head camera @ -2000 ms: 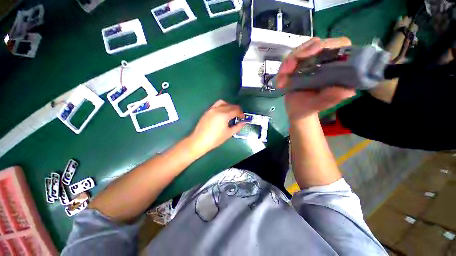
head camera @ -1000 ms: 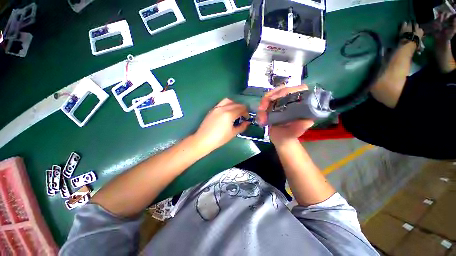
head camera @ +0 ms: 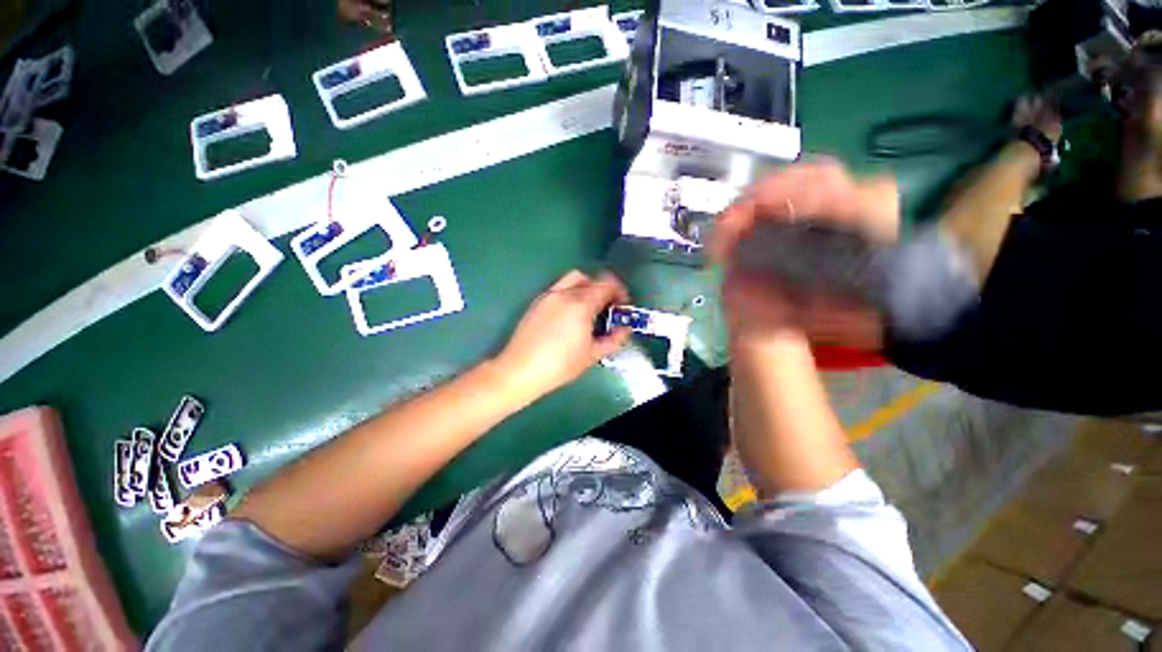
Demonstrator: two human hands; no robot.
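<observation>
My left hand point(head camera: 567, 334) holds the left end of a white plastic housing point(head camera: 669, 341) on the green surface, fingers at its blue circuit board point(head camera: 628, 318). My right hand point(head camera: 796, 242) is blurred and grips the grey electric screwdriver point(head camera: 828, 270), raised right of the housing and beside the screw feeder. The screwdriver's tip cannot be made out. The white-grey screw feeder point(head camera: 707, 155) stands beyond the housing, its dark top open. A small pale round part point(head camera: 698, 302) lies by the housing.
Three white housings point(head camera: 405, 290) with wires lie left. More housings point(head camera: 242, 136) lie beyond the white line. Small oblong panels point(head camera: 209, 466) are piled near the pink compartment tray point(head camera: 51, 535). Another person's arm point(head camera: 1000, 178) is at right. A hand point(head camera: 366, 13) shows at the far edge.
The screwdriver went from beside the feeder down to the housing, then back up and right. The housings beyond the white line have shifted left. My left hand stays at the housing.
</observation>
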